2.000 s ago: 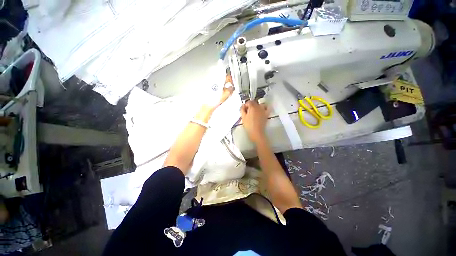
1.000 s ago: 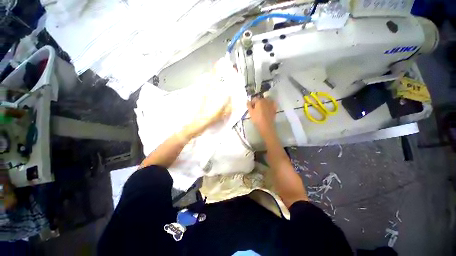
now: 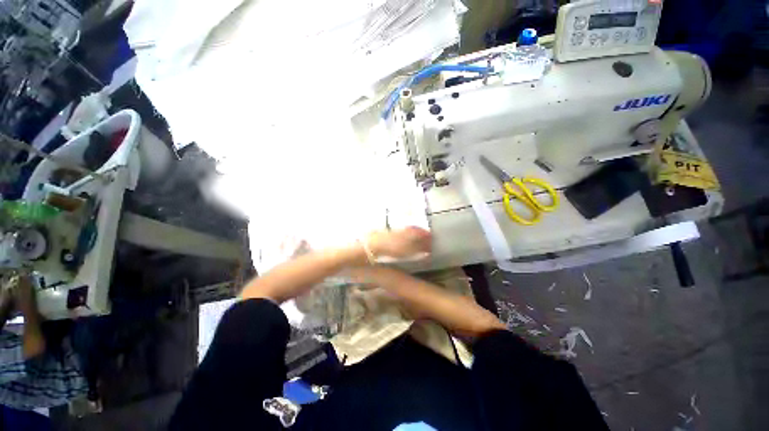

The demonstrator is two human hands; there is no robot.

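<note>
The white garment piece (image 3: 337, 198) spreads over the table left of the needle area and down to my lap, so bright that its folds barely show. My left hand (image 3: 402, 243) is closed on its edge at the table's front, below and left of the presser foot (image 3: 434, 178). My right forearm crosses under my left arm toward the left; my right hand is blurred and mostly hidden among arm and cloth, so its grip cannot be told. The sewing machine (image 3: 548, 105) stands behind. Yellow-handled scissors (image 3: 529, 200) lie below its arm.
A white strip (image 3: 590, 258) loops over the table's front edge. A black flat rectangle (image 3: 603, 192) and a yellow PIT label (image 3: 687, 171) lie at right. A large white pile (image 3: 253, 59) is behind left. A person's arm (image 3: 30, 318) shows far left; trimmings litter the floor.
Both hands have left the needle area. My left hand has come down to the table's front edge, and my right arm has swung left beneath it. The cloth is spread wider.
</note>
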